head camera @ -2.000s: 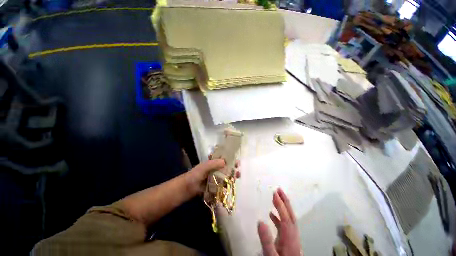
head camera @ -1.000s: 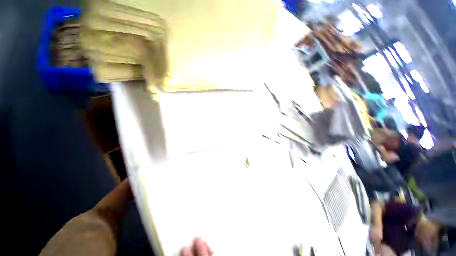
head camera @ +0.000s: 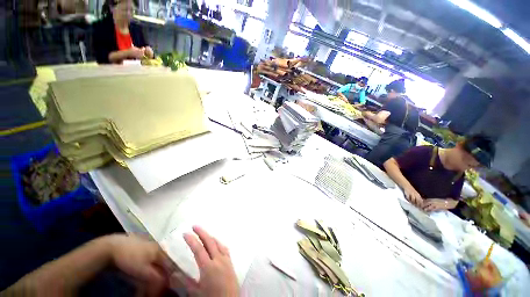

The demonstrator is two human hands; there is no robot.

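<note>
My left hand (head camera: 142, 264) is blurred at the table's near left edge; whether it holds anything is hidden. My right hand (head camera: 212, 264) is beside it over the white table, fingers apart, with nothing seen in it; its lower part is cut off by the frame. A loose pile of khaki-tan strap tabs (head camera: 319, 250) lies to the right of my right hand, with gold hardware at its near end. One lone tab (head camera: 233, 178) lies farther off, near the middle of the table. A small thin strip (head camera: 283, 270) lies between my right hand and the pile.
A tall stack of yellow-khaki panels (head camera: 133, 110) stands far left on white paper (head camera: 174, 165). A blue crate (head camera: 49, 185) of brown pieces is on the floor left. Grey cut pieces (head camera: 296, 127) and a ribbed grey sheet (head camera: 334, 178) lie farther off. A person (head camera: 436, 174) works at the right.
The view has lifted and swung right, bringing several people into sight. The tab bundle with gold hooks, seen in my left hand two seconds ago, no longer shows. My hands are now closer together.
</note>
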